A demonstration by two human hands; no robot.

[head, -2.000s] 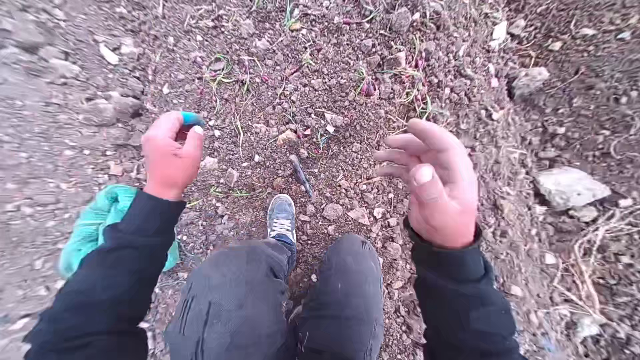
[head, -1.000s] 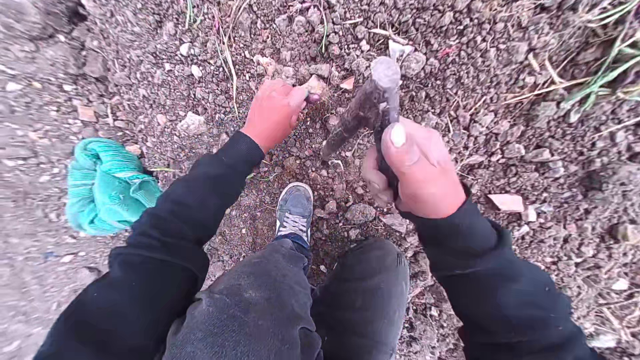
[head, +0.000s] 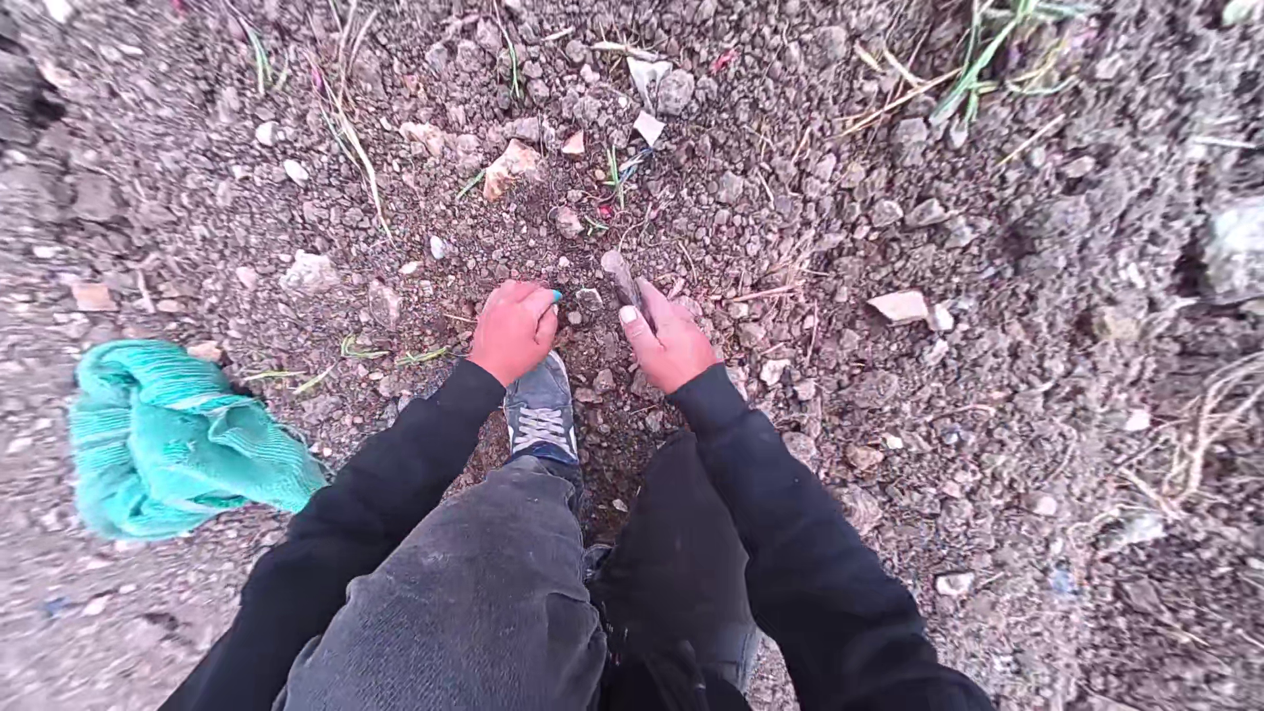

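My left hand (head: 515,331) is just above the toe of the grey lace-up shoe (head: 541,410), its fingers curled. A small teal bit shows at its fingertips; whether the hand holds anything cannot be told. To its right, my right hand (head: 673,341) is closed around the dark handle of a short hand tool (head: 622,276), whose rounded grey end points up and left. The tool's other end is hidden. A green shoot (head: 617,176) stands in the stony soil beyond both hands.
A bunched green mesh sack (head: 188,439) lies on the ground at left. Stones, among them an orange-brown one (head: 512,168) and a flat pale one (head: 899,306), are scattered about. Green leaves (head: 978,69) lie at upper right, dry roots (head: 1200,425) at far right.
Two seconds ago my right hand was open and the tool lay on the soil; a second ago that hand held it. Since then both hands have drawn back toward the shoe.
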